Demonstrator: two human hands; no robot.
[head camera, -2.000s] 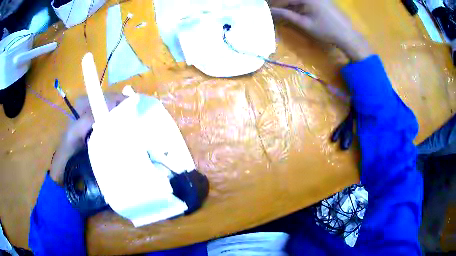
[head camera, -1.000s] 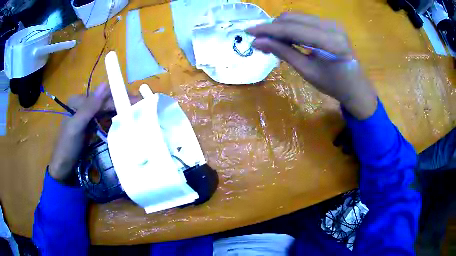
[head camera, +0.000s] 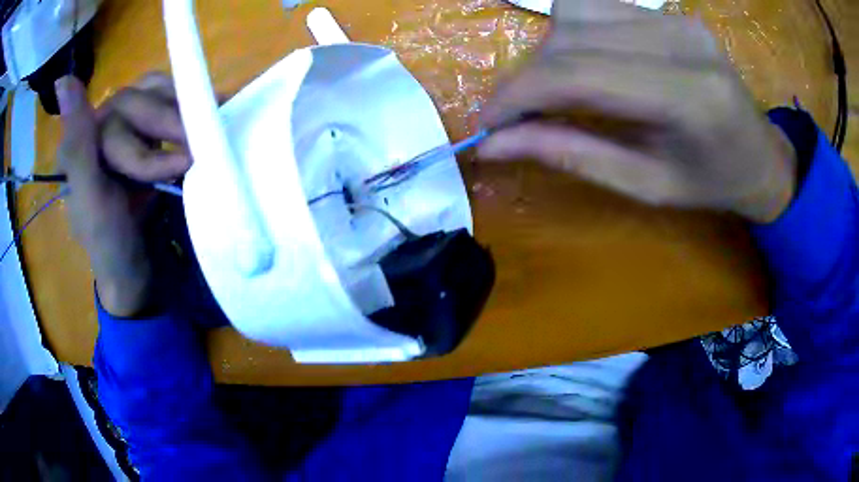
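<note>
The white camera housing (head camera: 250, 216) stands tilted in front of me, its open side facing right. A white antenna (head camera: 201, 104) rises from its left part. A black part (head camera: 438, 287) sits at its lower right edge. My right hand (head camera: 640, 113) pinches the end of thin lead wires (head camera: 419, 165), which run to a small opening inside the housing. My left hand (head camera: 118, 160) is behind the housing's left side with curled fingers, close to a thin white-blue wire; its grip is partly hidden and blurred.
Another white unit with a black part (head camera: 61, 71) is at the upper left. A black cable (head camera: 834, 56) runs along the right edge. A white piece (head camera: 532, 5) is cut off at the top. A bin of white parts and black cables (head camera: 753, 353) is below right.
My right hand has left the rear white shell, which has mostly gone out of view, and now holds wires at the housing. The housing appears larger and turned, its inside showing more.
</note>
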